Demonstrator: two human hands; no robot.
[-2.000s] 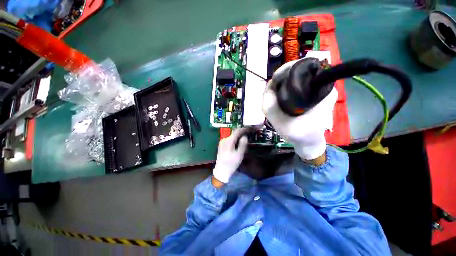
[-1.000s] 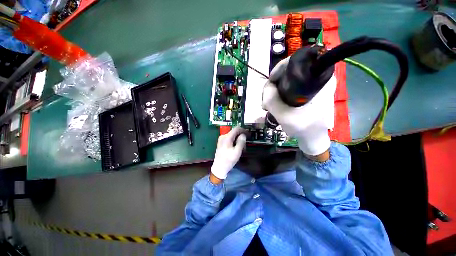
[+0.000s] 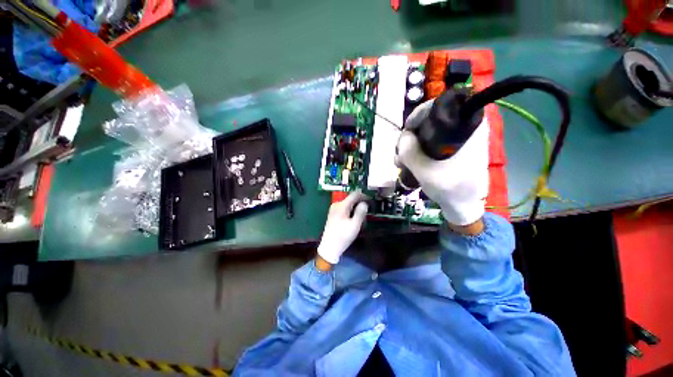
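A green power supply board [image 3: 345, 147] with a long white heatsink [image 3: 387, 121] and orange-copper coils [image 3: 436, 72] lies on a red carrier [image 3: 497, 147]. My right hand [image 3: 449, 169], in a white glove, is closed around a black electric screwdriver [image 3: 445, 125], held upright over the board's near right part. The screwdriver's tip is hidden by the hand. My left hand [image 3: 344, 227], gloved in white, rests at the board's near edge with bent fingers. A dark spot shows at its fingertips; whether it holds anything I cannot tell.
Two black parts trays [image 3: 249, 171] with small silvery parts stand left of the board, beside crumpled clear bags [image 3: 151, 140]. Two thin dark sticks [image 3: 289, 184] lie by the trays. A grey metal can [image 3: 627, 92] stands at the right. A black cable [image 3: 550, 82] arches from the screwdriver.
The view has shifted, so the bench and board appear lower. The screwdriver and right hand stay over the board's near right part, and the left hand stays at the near edge. The cable hangs differently.
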